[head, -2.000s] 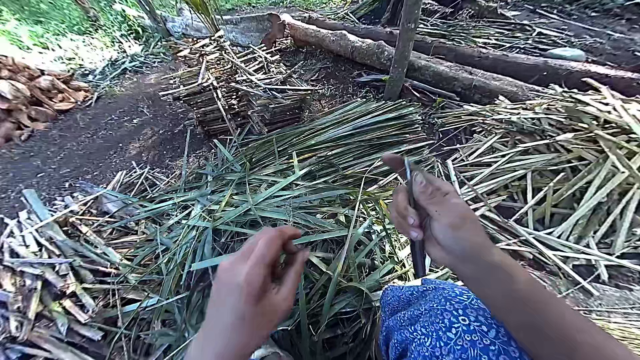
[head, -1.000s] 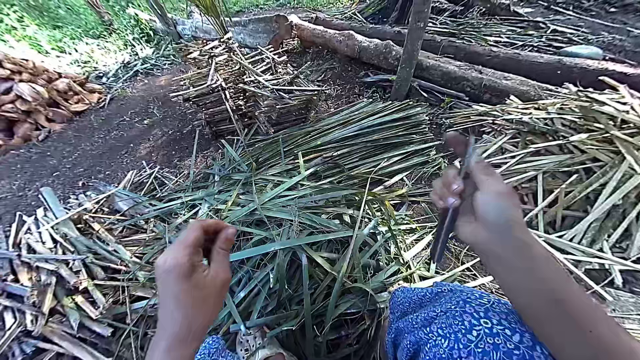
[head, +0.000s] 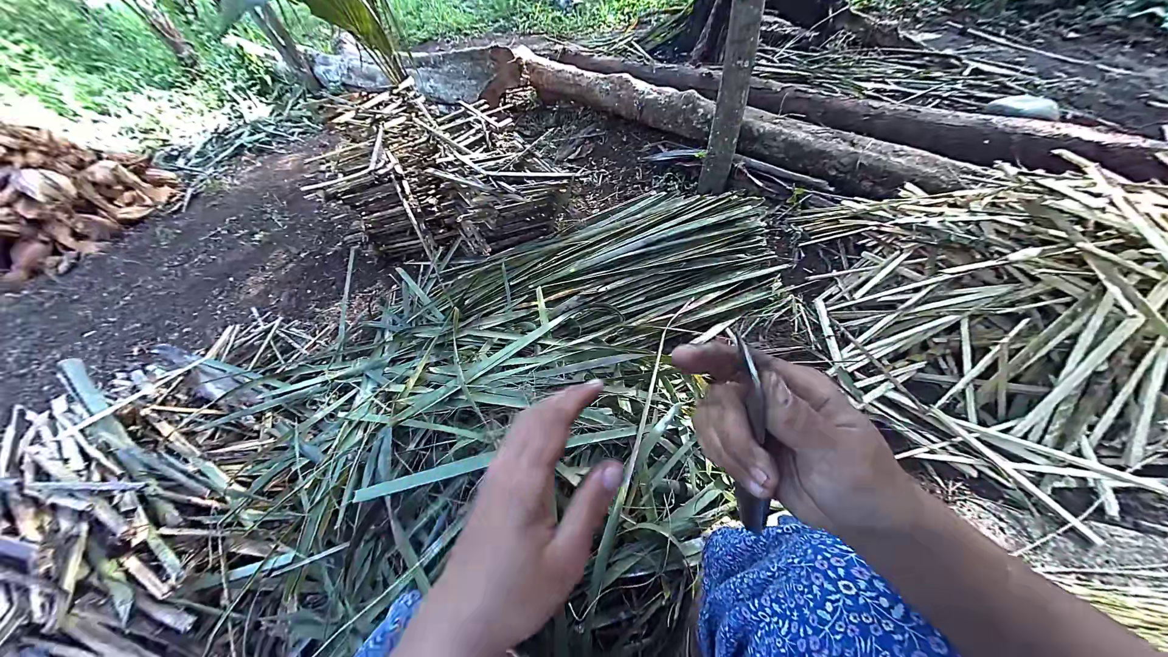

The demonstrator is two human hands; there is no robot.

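My right hand is closed around a knife, its thin blade pointing up past my fingers and its dark lower end near my knee. My left hand is held over the heap of green leaf strips, thumb and fingers apart, with nothing seen between them. Just beyond lies a bundle of long green leaf strips, laid roughly side by side. Blue flowered cloth covers my knee under the right hand.
Pale strips are heaped at the right. Cut stalk pieces lie at the lower left, and a stack of sticks stands farther back. Coconut husks are piled at the far left. Logs and an upright post stand behind.
My left hand has moved right, toward my right hand, and its thumb and fingers have spread apart. The right hand still holds the knife and has come back a little to the left.
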